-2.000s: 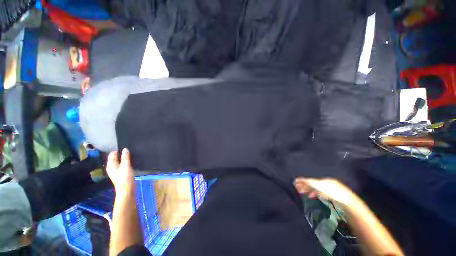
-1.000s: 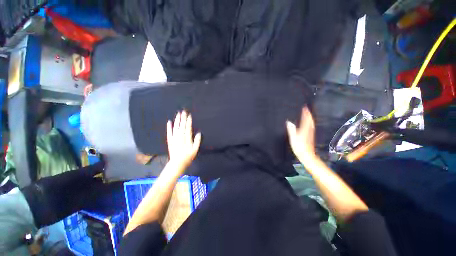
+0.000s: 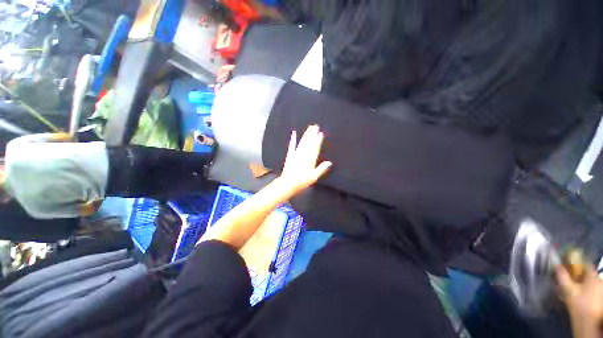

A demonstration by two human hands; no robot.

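Note:
A black garment part (image 3: pixel 397 148) lies flat over the light-grey padded sleeve board (image 3: pixel 241 109), whose rounded left end shows bare. My left hand (image 3: pixel 305 162) rests flat on the garment near that end, fingers apart, holding nothing. My right hand (image 3: pixel 582 290), blurred and cut by the right edge, is closed around the handle of the steam iron (image 3: pixel 530 264). The iron's silver body is blurred, off the garment on the sleeve board, at the lower right. More dark garment (image 3: pixel 423 46) is bunched at the far side.
A blue plastic crate (image 3: pixel 287 244) with tan cardboard inside is below the board. Another person's light-grey sleeve (image 3: pixel 56 175) is at left. White pieces lie at the far side (image 3: pixel 311 64) and far right (image 3: pixel 590 155). Pleated dark cloth (image 3: pixel 79 290) is at lower left.
My right hand has left the garment and taken hold of the iron. My left hand stays on the garment. The view has turned, and the board now slants down to the right.

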